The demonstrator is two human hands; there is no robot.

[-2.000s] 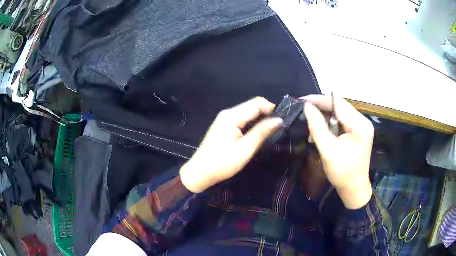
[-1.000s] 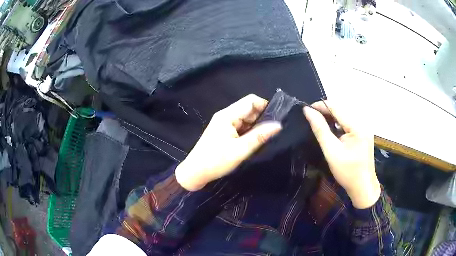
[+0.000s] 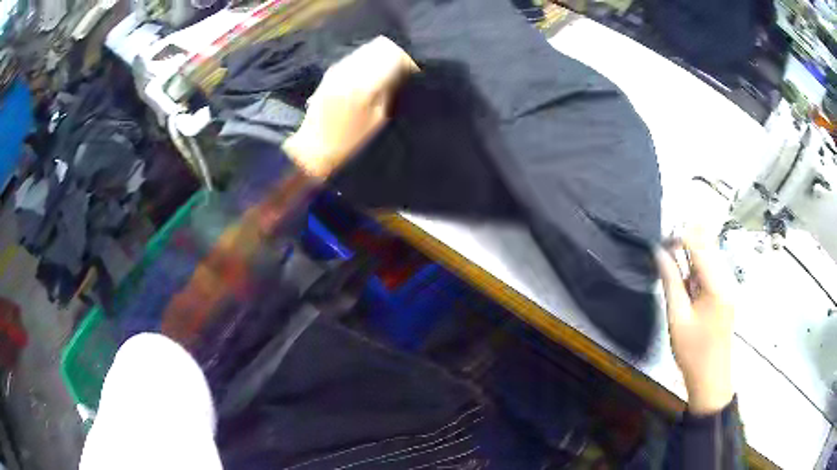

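The dark denim garment (image 3: 578,138) lies across the white machine table, its lower end near the table's front edge. My left hand (image 3: 358,106) is blurred at upper left, closed on the garment's dark cloth. My right hand (image 3: 699,321) is over the table at right, its fingertips at the garment's right edge. A small silvery object (image 3: 682,262) shows between its fingers, too small to name. Whether these fingers also grip the cloth cannot be told.
The table's yellow-brown edge (image 3: 541,323) runs diagonally below the garment. Machine parts (image 3: 780,193) stand at right. A green basket (image 3: 83,353) and a heap of dark cloth pieces (image 3: 92,174) are at left. More dark cloth (image 3: 358,395) lies below the table edge.
The view has swung. My hands have moved far apart, left hand up and left, right hand out over the table. The garment now lies on the table, and the small folded end is no longer pinched between them.
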